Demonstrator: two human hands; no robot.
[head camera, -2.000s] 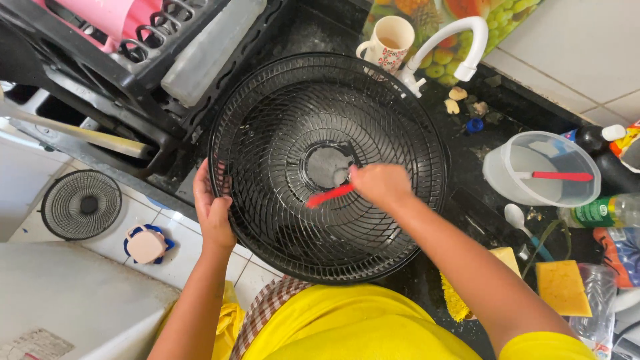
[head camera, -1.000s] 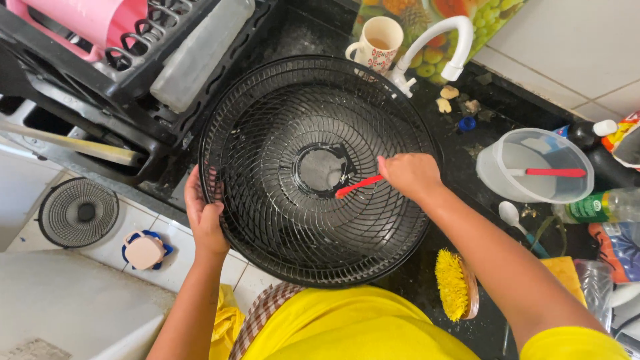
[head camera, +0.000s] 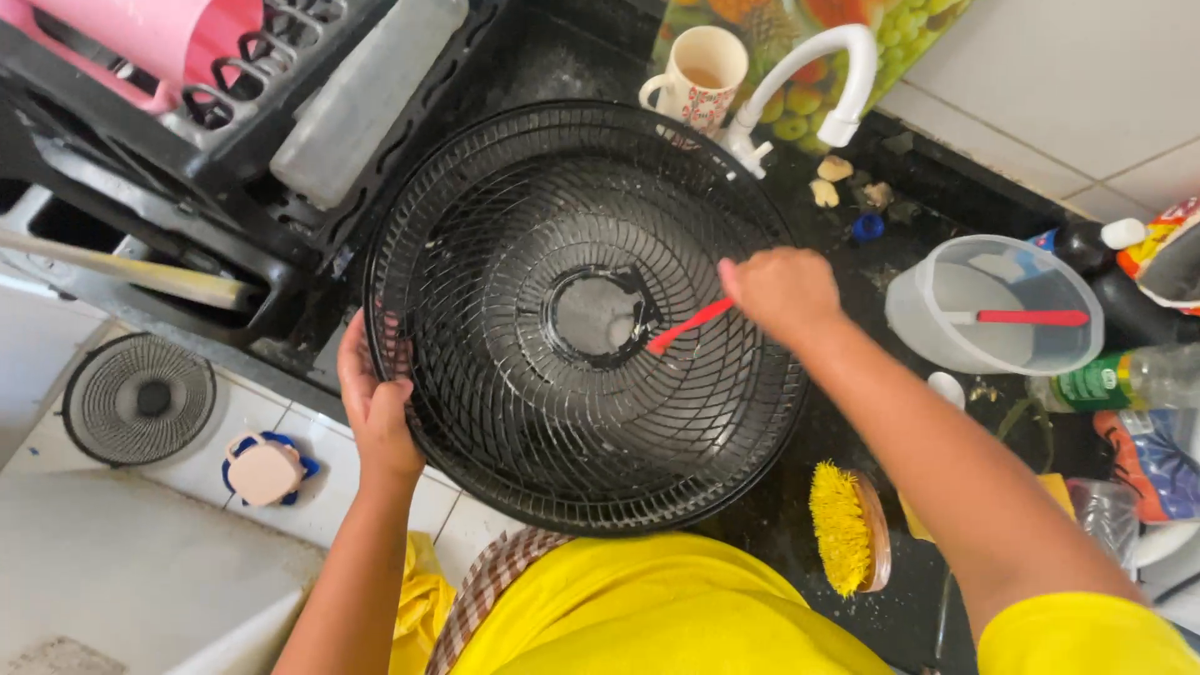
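A large round black fan grille (head camera: 525, 375) lies tilted at the middle of the view, over the dark counter. At its left rim my left hand (head camera: 380, 403) grips the edge, thumb on the near side. My right hand (head camera: 786, 291) is closed on the end of a thin red brush (head camera: 692, 325), probably a toothbrush. The tip of the brush is against the ribs, just right of the grille's round centre opening. Wet marks show on the ribs.
A mug (head camera: 705, 80) stands by a white faucet (head camera: 858, 66). To the right are a plastic tub (head camera: 900, 314) with a red-handled utensil (head camera: 1031, 318), a bottle (head camera: 1087, 382) and a yellow scrub brush (head camera: 839, 530). A dish rack (head camera: 211, 155) is at upper left; another grille (head camera: 141, 398) lies on the floor tiles.
My right hand and the red brush have shifted along the ribs, to the right of the centre opening. The left hand has kept its hold on the rim.
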